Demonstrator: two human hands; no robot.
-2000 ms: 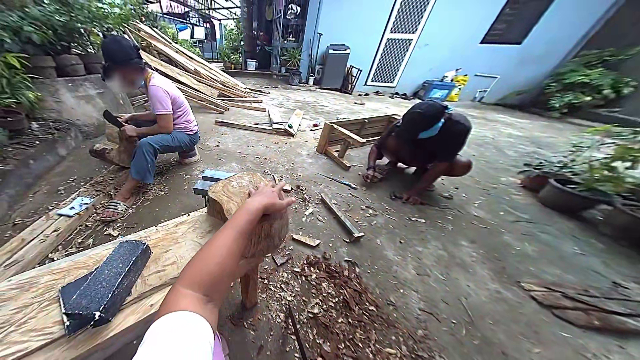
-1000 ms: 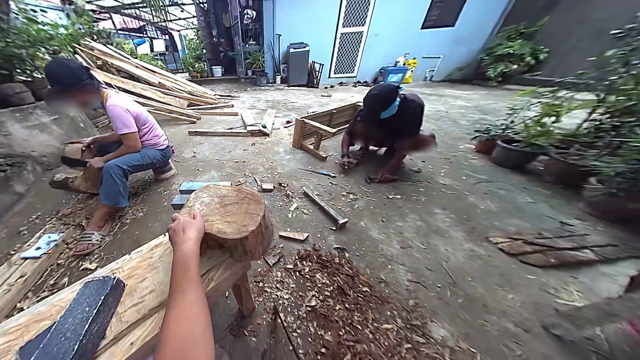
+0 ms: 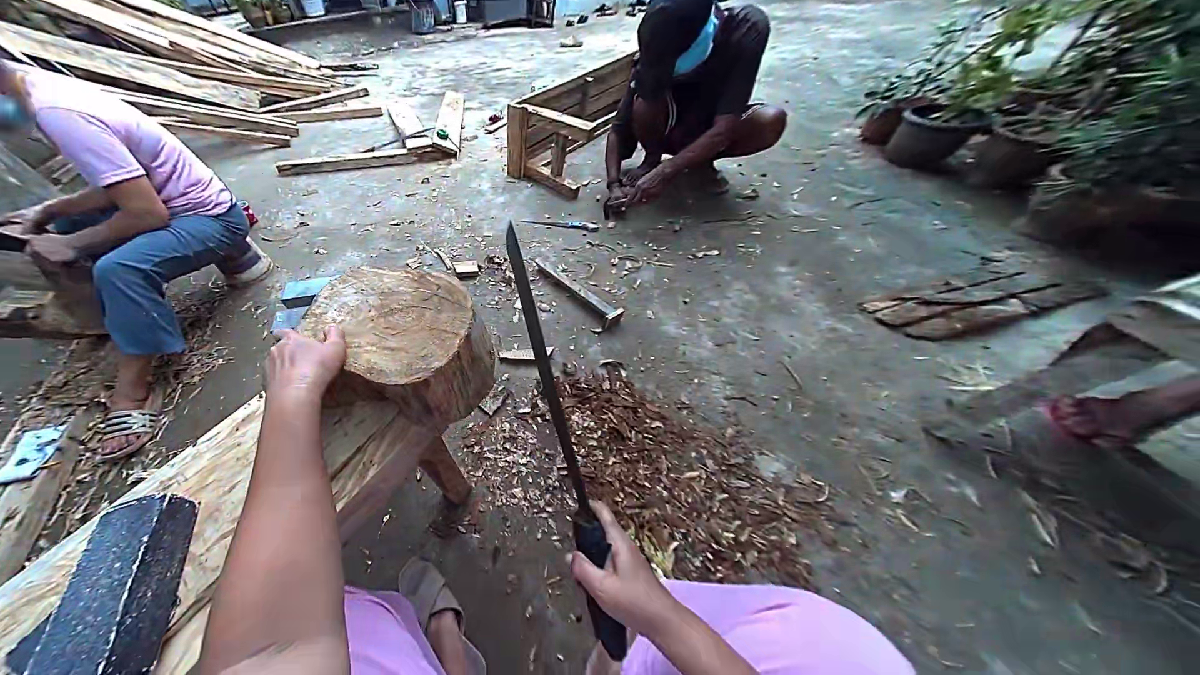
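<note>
A short, thick round of tree trunk [image 3: 398, 328] lies at the far end of a wooden bench [image 3: 366, 450], its cut face up. My left hand [image 3: 305, 361] rests against the near left edge of the round, thumb on its rim. My right hand [image 3: 614, 572] is closed around the black handle of a long, dark-bladed knife [image 3: 544, 366], held upright with the tip pointing away from me, just right of the round. A dark speckled block [image 3: 112, 581], probably a sharpening stone, lies on the bench at the lower left.
Wood chips [image 3: 684, 469] cover the ground right of the bench. One person [image 3: 141, 187] sits at the left; another person [image 3: 694, 103] squats beside a wooden frame [image 3: 539, 141]. Bark pieces [image 3: 975, 305] and potted plants [image 3: 923, 136] are at the right. Planks [image 3: 141, 70] are piled at the back left.
My right hand and the long knife have come into view. My left hand has moved from the top of the round to its near left edge. The view has tilted down.
</note>
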